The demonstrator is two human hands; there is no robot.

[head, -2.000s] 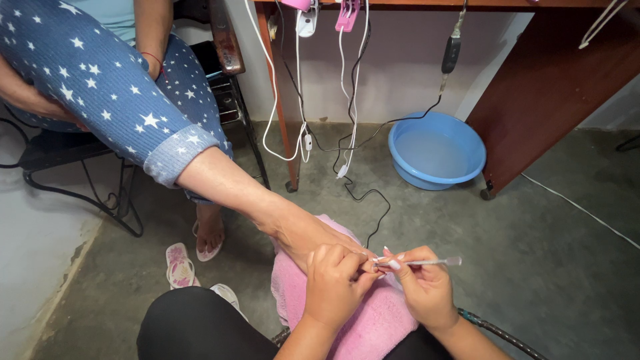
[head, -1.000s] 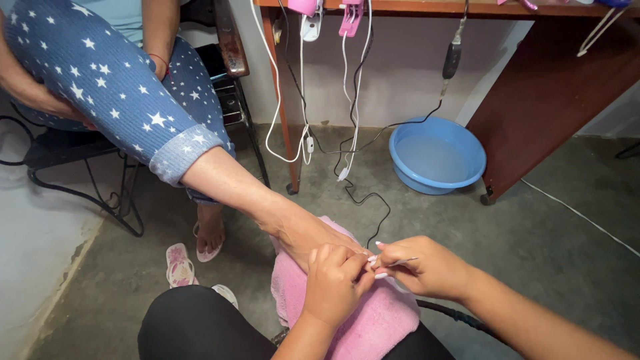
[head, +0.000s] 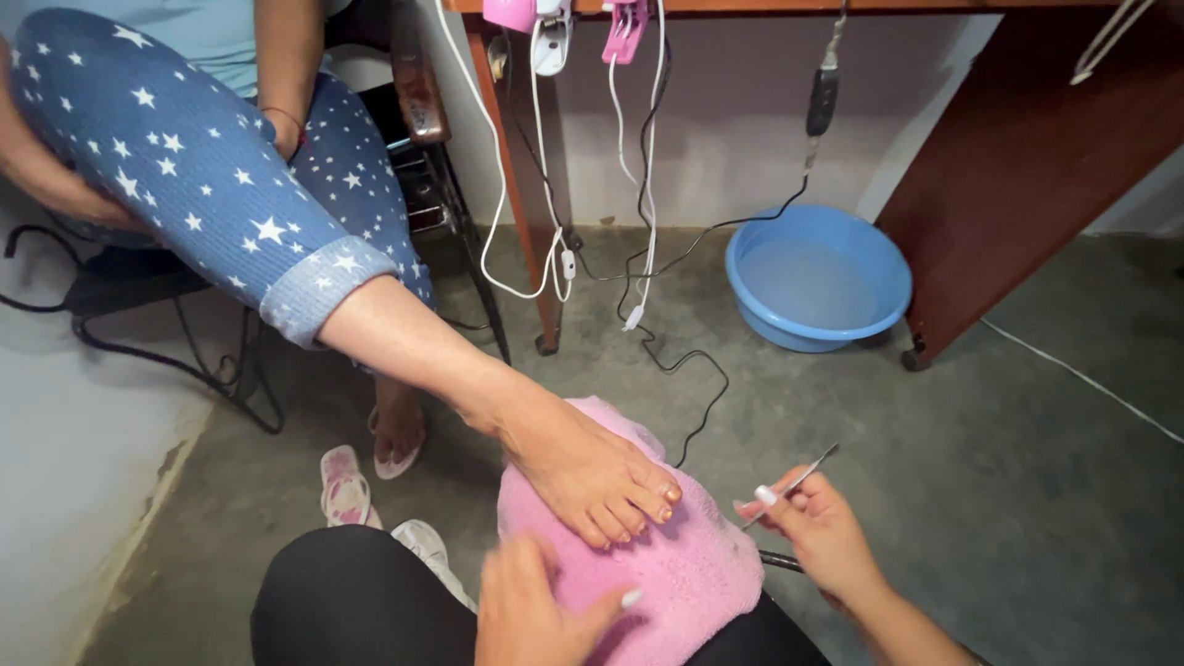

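Note:
Another person's bare foot [head: 587, 462] rests on a pink towel [head: 647, 592] laid over my lap, its toes toward the lower right. My right hand [head: 814, 527], right of the towel, grips a thin metal nail tool [head: 786, 488] between thumb and fingers, one end pointing up and the other at the towel's edge. The tool does not touch the foot. My left hand [head: 541, 601], partly blurred, hovers over the towel just below the toes, with thumb and fingers apart and nothing in it.
A blue plastic basin [head: 819, 277] with cloudy water stands on the floor beside a wooden desk panel [head: 1027, 176]. Cables [head: 647, 240] hang from the desk and trail over the floor. A flip-flop [head: 344, 487] lies at the lower left, near the seated person's other foot [head: 398, 430].
Both hands have left the toes: the left moved down over the towel, the right moved away to the right with the tool. The foot has stayed on the towel.

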